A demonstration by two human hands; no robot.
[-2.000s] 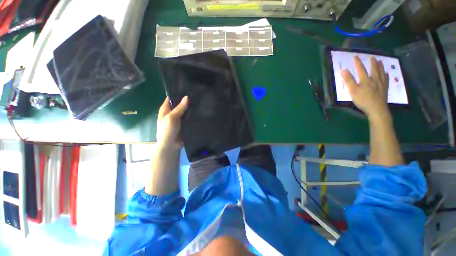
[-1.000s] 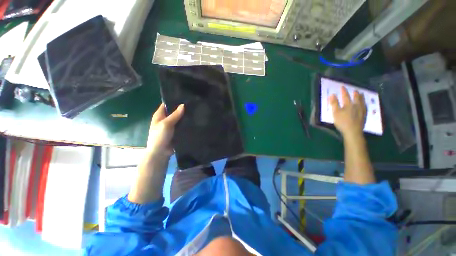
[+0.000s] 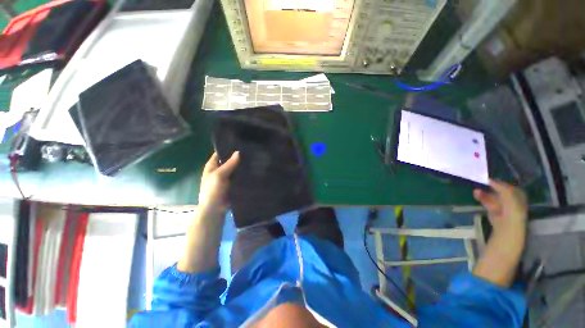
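Note:
A dark tablet or panel [image 3: 266, 170], unlit, is in my left hand [image 3: 218, 179], the thumb on its left edge. It lies over the bench's front edge, its lower end past the edge. A lit tablet [image 3: 439, 144] with a white screen and small coloured dots is at the right of the green bench, tilted down to the right. My right hand [image 3: 503, 202] is at its lower right corner, thumb and fingers closed on it; the fingers behind the corner are hidden.
An oscilloscope [image 3: 301, 29] stands at the back, a label sheet [image 3: 266, 95] before it. A blue pick [image 3: 318, 149] lies mid-bench. A bagged black panel [image 3: 128, 118] lies left, near a white tray [image 3: 128, 41]. Clear film [image 3: 507, 134] and a grey machine [image 3: 555, 128] are at the right.
My right hand has left the screen and moved down right to the lit tablet's corner. That tablet has turned slightly. My left hand still holds the dark tablet. The view has shifted.

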